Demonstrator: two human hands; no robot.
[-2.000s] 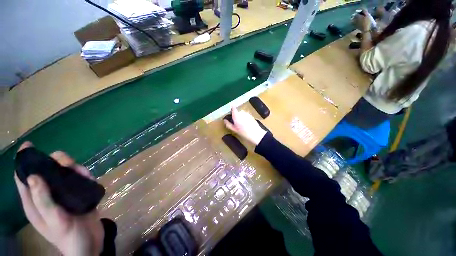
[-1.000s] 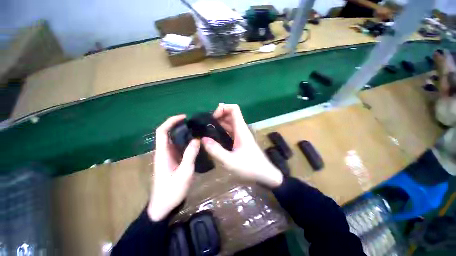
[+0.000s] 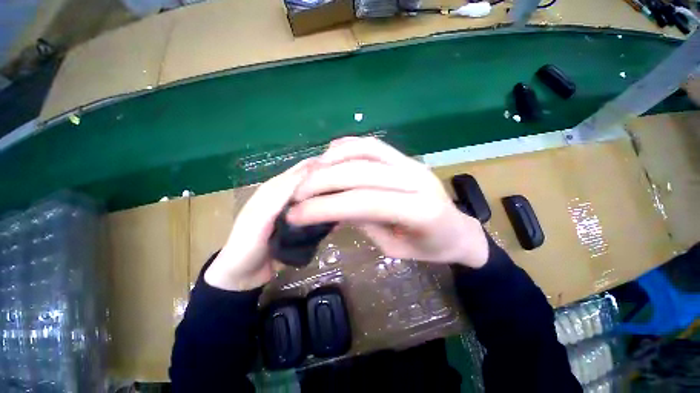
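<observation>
My left hand and my right hand are together over the clear blister tray. Both are closed around a black plastic housing, whose lower end shows below the fingers. My right hand's fingers cover its upper part, so I cannot tell whether it is one piece or two. Two black housings in the tray lie side by side at its near left edge, oval rims up.
Loose black housings lie on the cardboard bench cover right of the tray. Two more are on the green conveyor belt beyond. Stacked blister trays stand at the left. A white post rises at the right. A tray of white parts is low right.
My right hand has come from the loose housings to meet my left hand. Its fingers now wrap over the black housing. The view has turned and tilted down.
</observation>
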